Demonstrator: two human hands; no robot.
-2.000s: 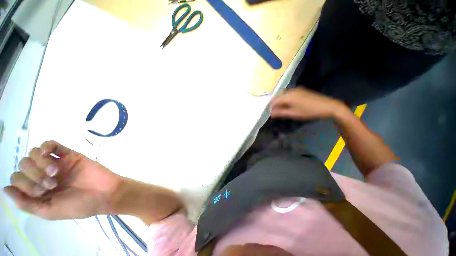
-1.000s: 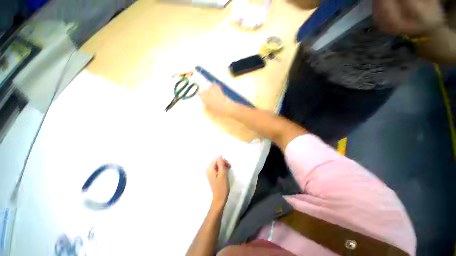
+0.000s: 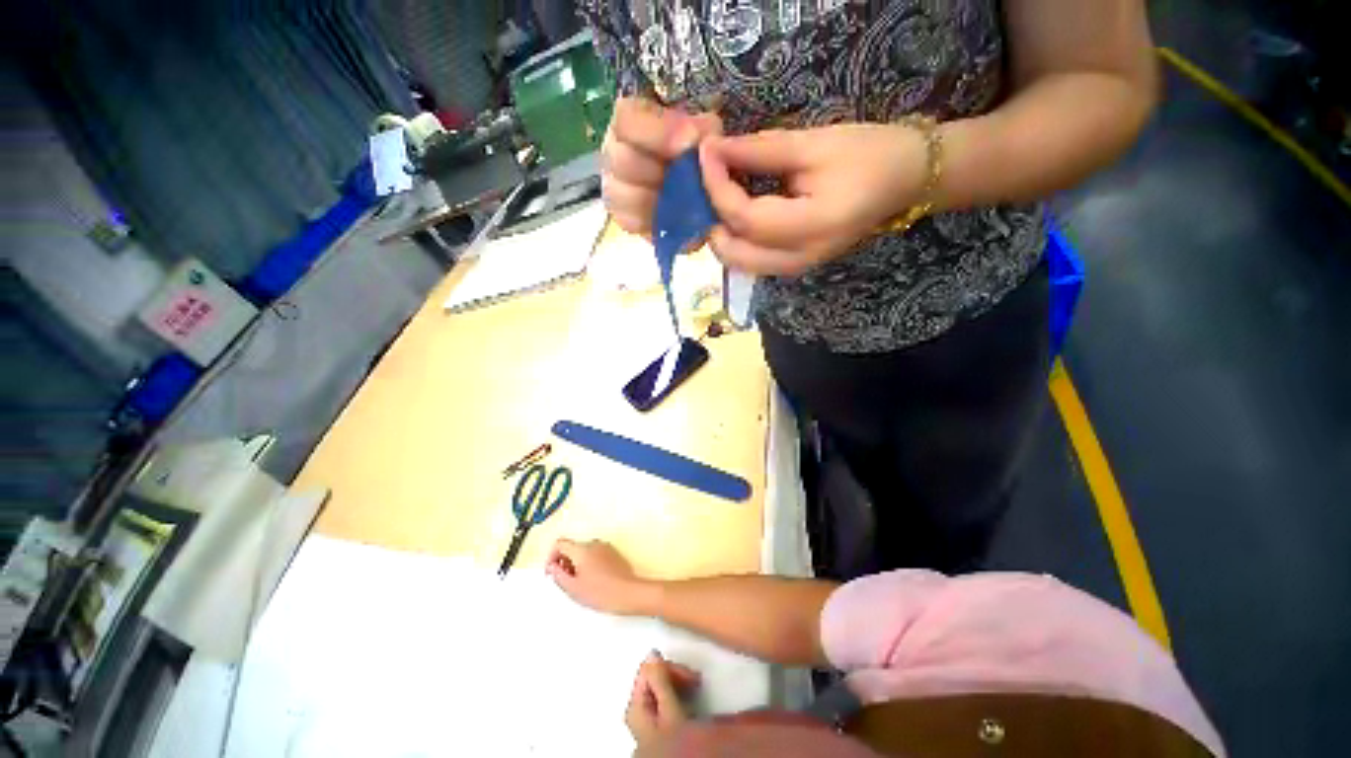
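A navy-blue band piece [image 3: 652, 461] with rounded ends lies flat on the tan board, in front of me. My right hand [image 3: 596, 575] rests at the board's near edge, just below the band and not touching it, with its fingers curled and nothing seen in them. My left hand [image 3: 656, 702] is low in the picture over the white surface, partly hidden; its fingers look bent and I cannot see what is inside them. Green-handled scissors [image 3: 529, 512] and small red-brown snips [image 3: 526, 461] lie left of the band.
A standing person [image 3: 874, 178] across the board holds a blue band piece [image 3: 683, 208] in both hands. A phone [image 3: 667, 375] lies below those hands. A paper pad [image 3: 529, 264] is at the board's far end. Machines stand beyond, at the left.
My view has risen to the standing person. My right hand has come off the band, which now lies uncovered. The C-shaped band has left the picture.
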